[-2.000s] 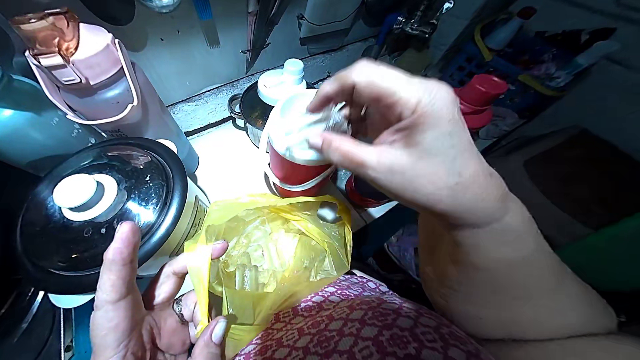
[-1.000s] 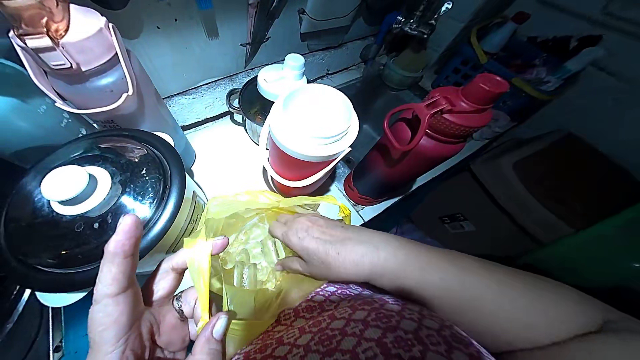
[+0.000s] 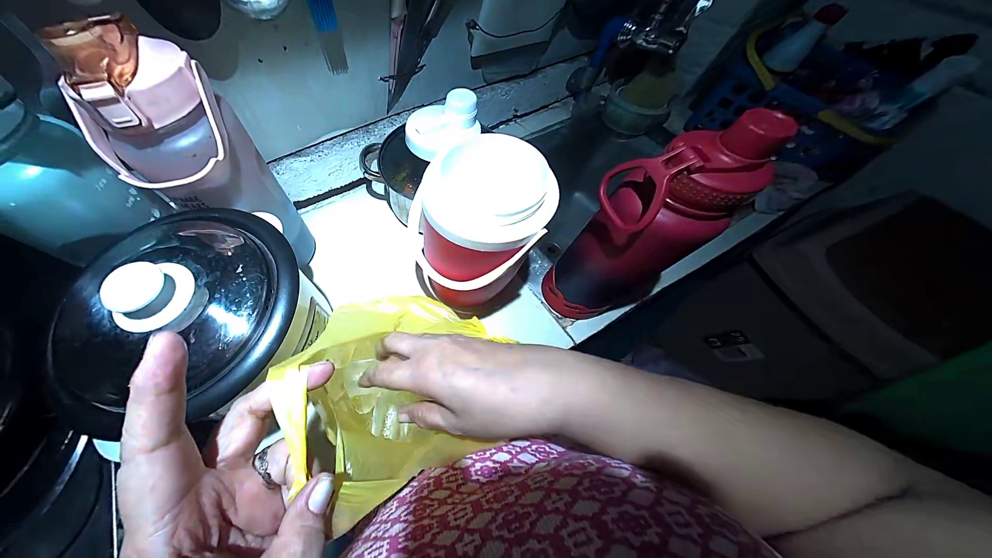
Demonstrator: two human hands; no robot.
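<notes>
A yellow plastic bag lies at the counter's near edge, its mouth spread, with clear pieces that look like ice inside. My left hand grips the bag's edge between its fingers, a ring on one finger. Reaching into the bag's mouth from the right, my right hand has bent fingers at the clear pieces; whether it holds one cannot be told. Just behind the bag stands a red insulated jug with a white lid and white handle.
A rice cooker with a glass lid is at left, beside a pale pink bottle and a bluish jug. Behind the red jug sits a metal pot. A red bottle stands right, near the sink and blue basket.
My right hand was above the red jug two seconds ago; it moved down into the yellow bag and is still there. My left hand has kept hold of the bag.
</notes>
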